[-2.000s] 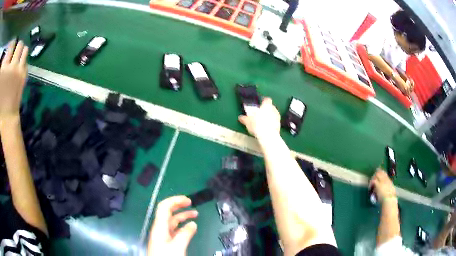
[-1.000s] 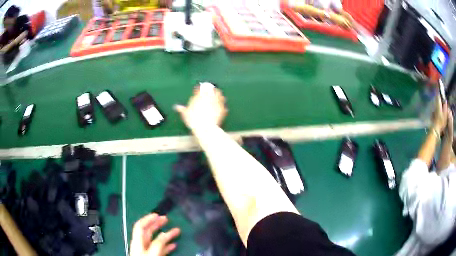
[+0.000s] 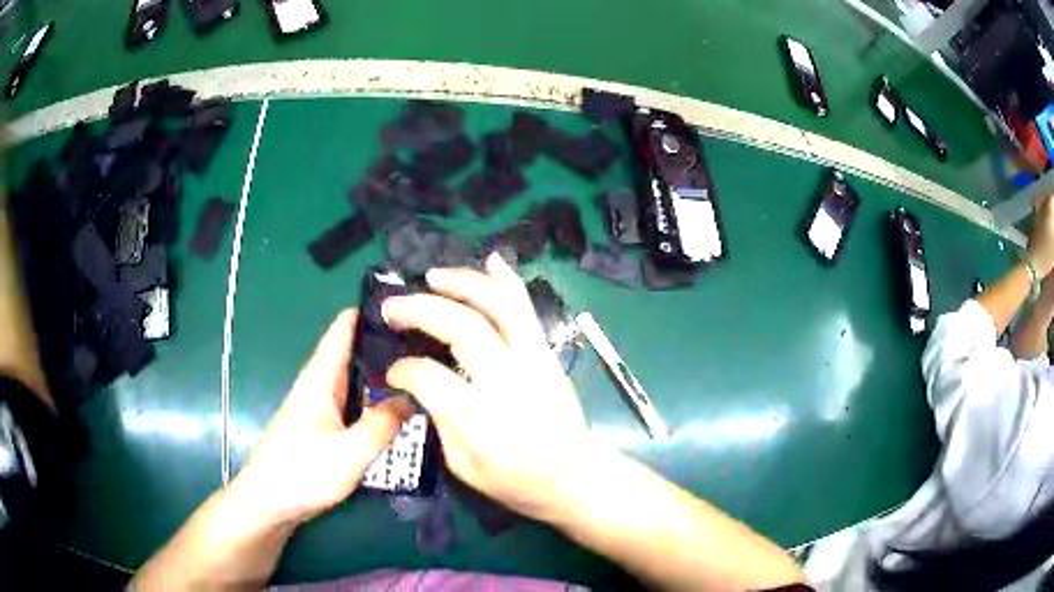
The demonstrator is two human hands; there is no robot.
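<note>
A black phone half-assembly [image 3: 402,453] stands lengthwise in front of me, its white key area at the near end. My left hand [image 3: 303,434] grips its left side, thumb across the middle. My right hand [image 3: 497,376] lies over its upper part, fingers bent onto the dark face, and hides much of it. Whether a flat piece is under the fingers cannot be told. Loose black flat pieces [image 3: 433,156] lie scattered beyond my hands. White tweezers [image 3: 624,376] lie to the right of my right hand.
Stacked phones [image 3: 680,185] lie right of the black pieces. A large heap of black pieces [image 3: 98,272] is at the left beyond the white line. More phones [image 3: 832,217] lie at the right and on the far green strip. A neighbouring person's arm [image 3: 1003,306] is at the right; another arm is at the left edge.
My right hand has come back from the far green strip to the near bench. Both hands are now together on a phone. The view has tilted down.
</note>
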